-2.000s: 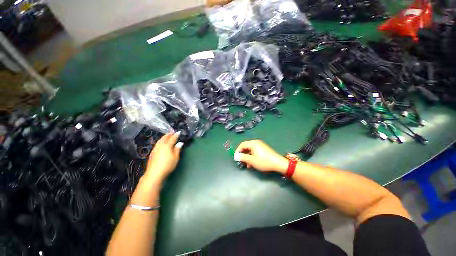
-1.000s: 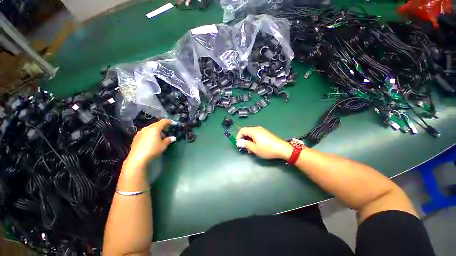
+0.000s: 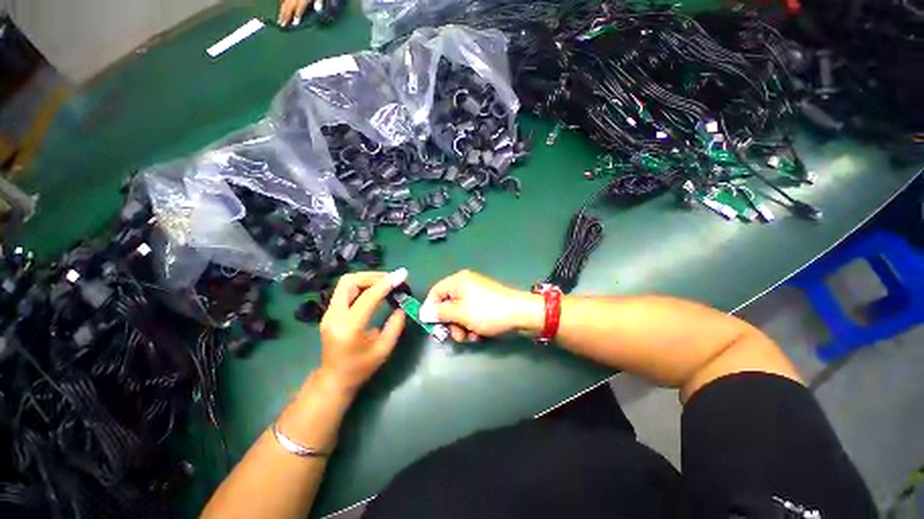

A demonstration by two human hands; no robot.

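Note:
A short green circuit board (image 3: 419, 312) slants between my two hands over the near part of the table. My right hand (image 3: 474, 307) grips the board with thumb and fingers; a light tip shows at its lower end. My left hand (image 3: 360, 322) is at the board's upper end, its white-covered fingertip by a small black piece (image 3: 397, 296). The fingers partly hide that piece. A folded black cable (image 3: 578, 248) lies behind my right wrist.
Clear bags (image 3: 253, 172) spill black housings and curved shells (image 3: 436, 228) behind my hands. Black cabled units (image 3: 91, 375) are heaped at left. Cables with green ends (image 3: 724, 198) lie at back right. Another person's hand (image 3: 294, 10) is at the far edge. A blue stool (image 3: 856, 294) stands right.
My left hand has left the edge of the housing heap and come to the board in my right hand. The two hands are now together. The camera view has shifted.

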